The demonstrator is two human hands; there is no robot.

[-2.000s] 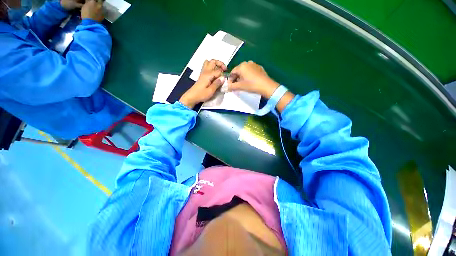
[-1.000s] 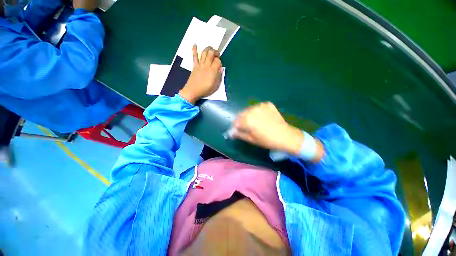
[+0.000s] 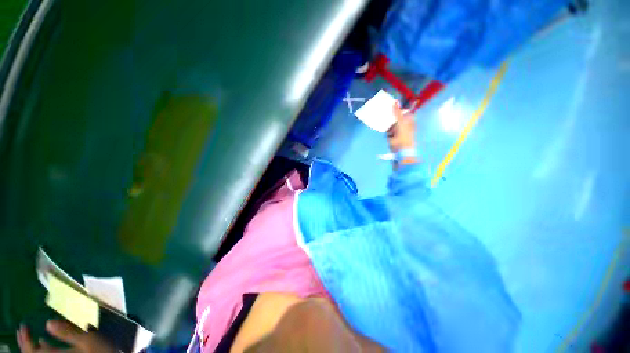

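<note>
My right hand, with a pale band on its wrist, is stretched out over the floor and holds a white sheet by its edge. My left hand is blurred and cut off by the bottom edge at the lower left. It is beside a pile with a cream sheet, a white sheet and a dark sheet. Whether its fingers grip any sheet cannot be told.
An amber film strip lies on the dark green surface, whose edge runs diagonally beside me. A red stool and a person's blue clothing are at the top. The light blue floor has a yellow line.
The view has swung round to the right. My right hand has moved from above the green surface out over the floor, with a white sheet now visible in it. The sheet pile is now at the lower left.
</note>
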